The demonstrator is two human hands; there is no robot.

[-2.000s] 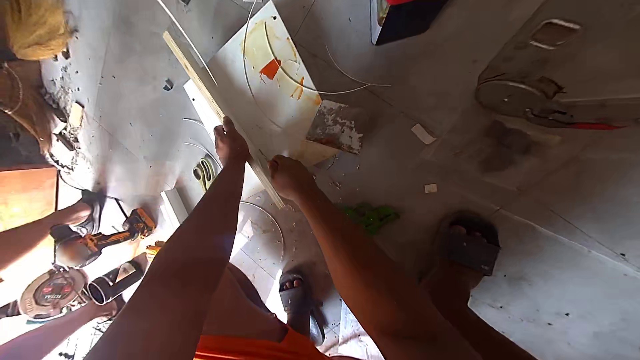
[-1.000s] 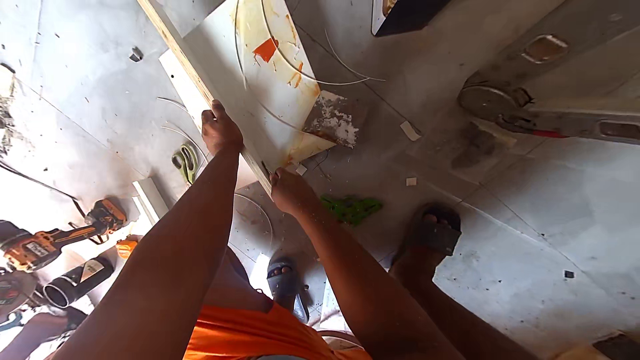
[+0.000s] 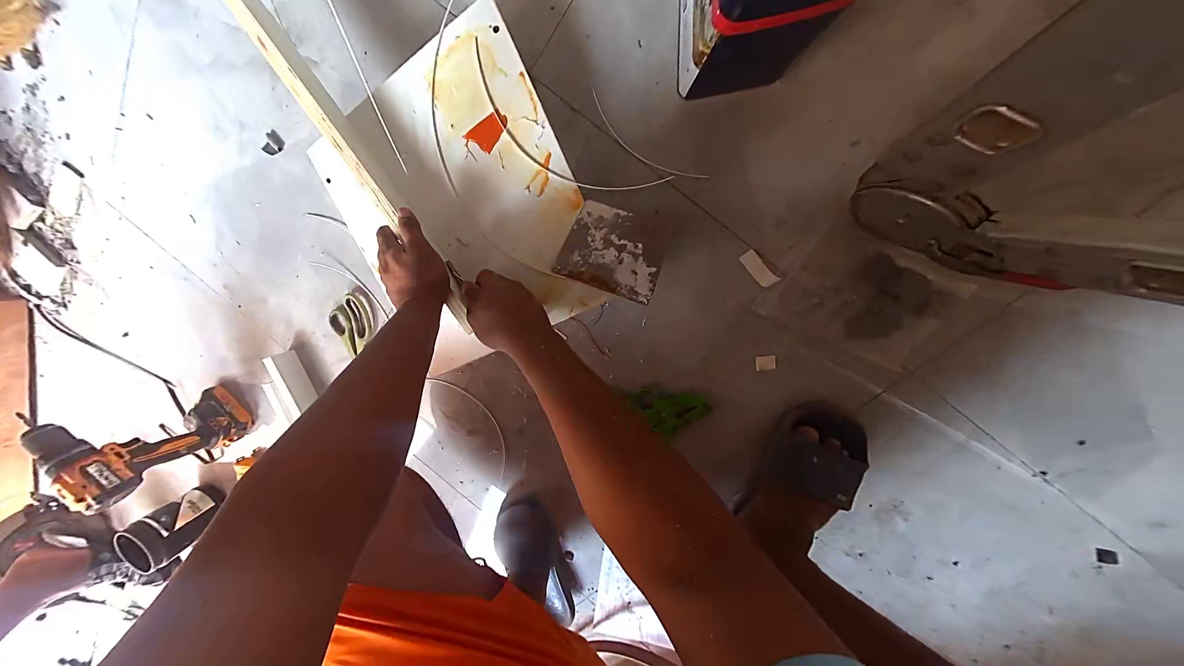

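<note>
A long, narrow board (image 3: 319, 116) with a pale edge runs from the top left down to my hands. My left hand (image 3: 410, 262) grips it near its lower end, fingers over the edge. Just below and to the right, my right hand (image 3: 504, 310) is closed on a small tool at the board's end; the tool is mostly hidden, and I cannot tell its kind. Beneath the board lies a stained white sheet (image 3: 407, 102) with an orange patch. Thin curved strips (image 3: 546, 166) lie across the sheet.
An orange and black cordless drill (image 3: 111, 467) and a black cylinder (image 3: 166, 532) lie at the lower left, near another person's limb. Green-handled scissors (image 3: 353, 319) are left of my hands. A green object (image 3: 671, 410) lies by my sandalled foot. A large metal frame (image 3: 1017, 250) stands at the right.
Both hands stay near the board's lower end, still holding on there. The view has shifted somewhat.
</note>
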